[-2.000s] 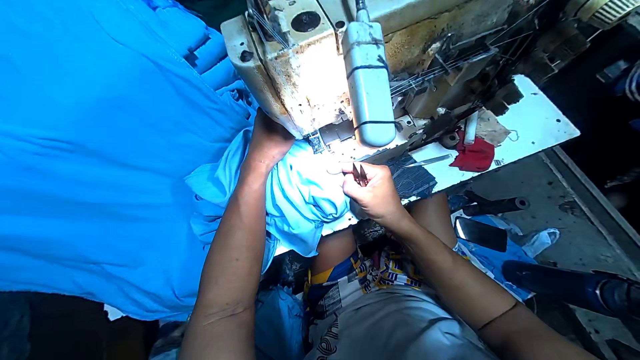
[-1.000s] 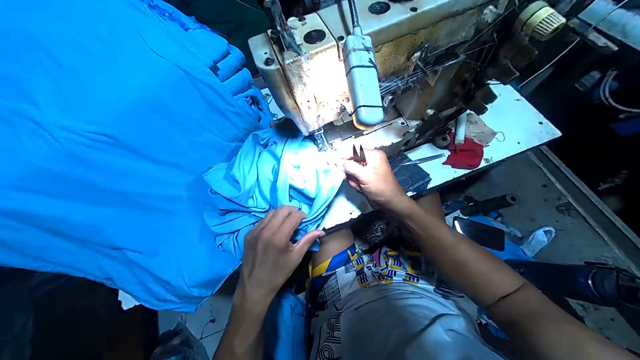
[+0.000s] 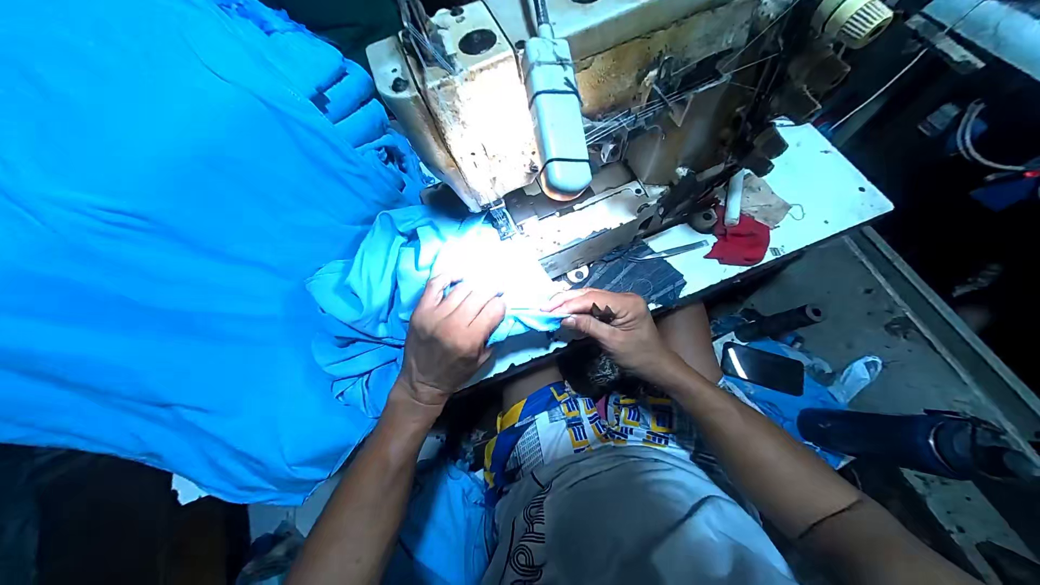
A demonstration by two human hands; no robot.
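Note:
Light blue fabric (image 3: 382, 276) lies bunched below the needle and presser foot (image 3: 501, 221) of an industrial sewing machine (image 3: 487, 114). My left hand (image 3: 451, 333) rests on the bunched fabric with its fingers on the brightly lit part; whether it grips is not clear. To its right, my right hand (image 3: 613, 325) pinches the fabric's edge between thumb and fingers. Dark pointed tips, perhaps of thread snips (image 3: 603, 313), stick out of the same hand. A lamp (image 3: 559, 122) strapped with dark bands lights the needle area, where glare hides the fabric's detail.
A large blue cloth (image 3: 162, 244) spreads across the left. On the white table (image 3: 845, 183) at right are a red cloth scrap (image 3: 741, 240), metal tweezers (image 3: 674, 250) and a dark fabric piece (image 3: 638, 276). Lower right, a phone (image 3: 764, 368) lies near a dark bottle-like cylinder (image 3: 886, 439).
My left hand was beside the machine head two seconds ago, then at the fabric's near edge, and is now further up on the fabric. My right hand has moved nearer the table's front edge, drawing fabric.

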